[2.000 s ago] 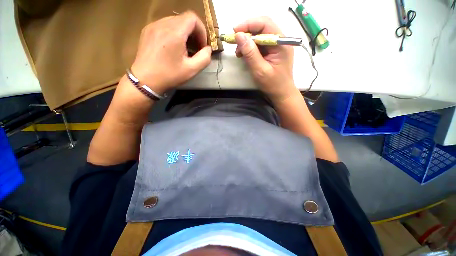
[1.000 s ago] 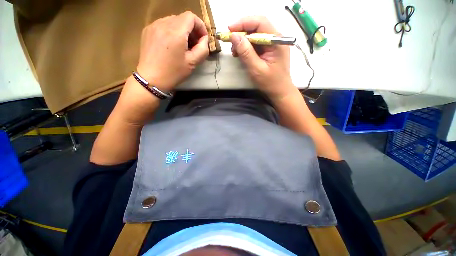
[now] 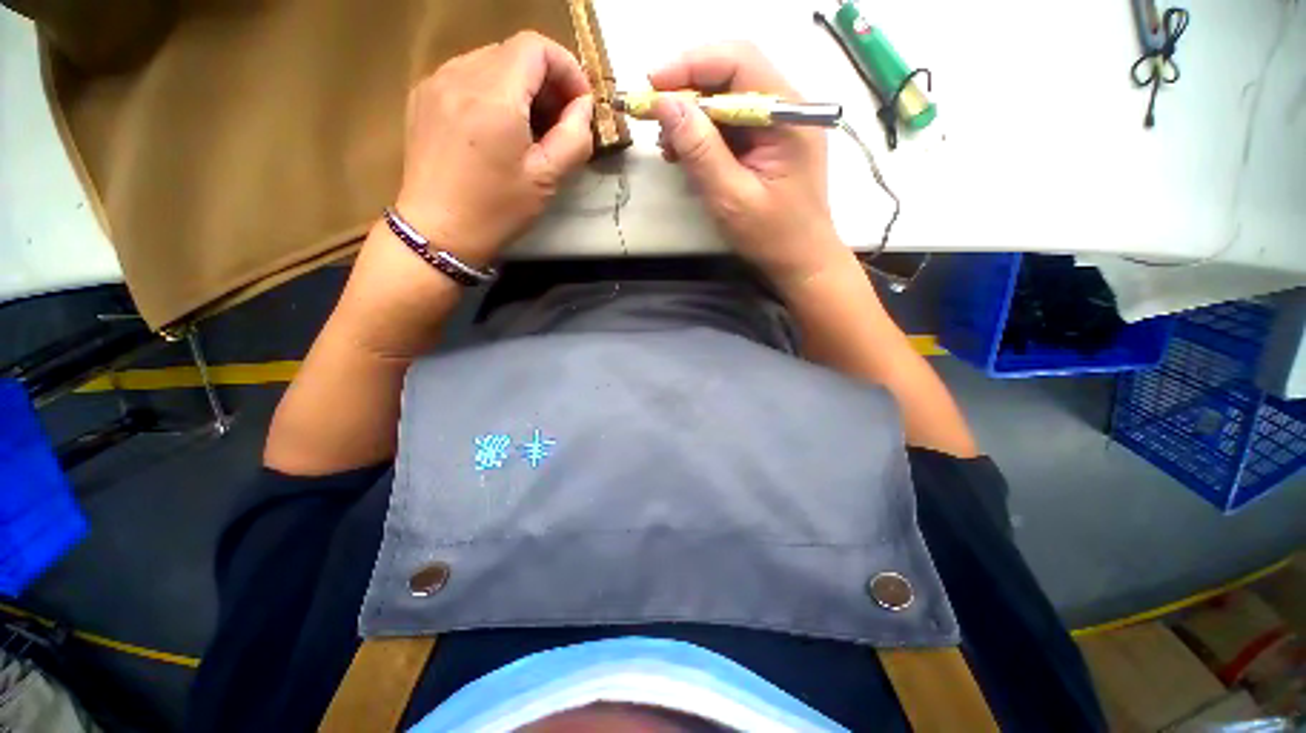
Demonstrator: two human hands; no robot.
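The brown fabric bag (image 3: 272, 143) lies on the white tabletop at the left and hangs over its front edge. My left hand (image 3: 494, 136) pinches the bag's narrow seam edge (image 3: 602, 100), which has a lighter tan strip. My right hand (image 3: 752, 158) holds the pale yellow thread burner (image 3: 731, 109) like a pen, silver end to the right. Its tip points left and meets the seam edge; exact contact is too small to tell. A thin loose thread (image 3: 620, 201) hangs below the seam edge end.
A green-handled tool (image 3: 888, 69) lies right of my right hand on the tabletop (image 3: 1046, 158). A slim grey tool with dark loops (image 3: 1157, 55) lies farther right. Blue crates (image 3: 1053, 322) stand below the right edge. Another blue crate (image 3: 36, 494) is at far left.
Both hands and the seam edge have shifted slightly. The burner tip has moved a little left and up compared with the earliest frame. The grips are unchanged.
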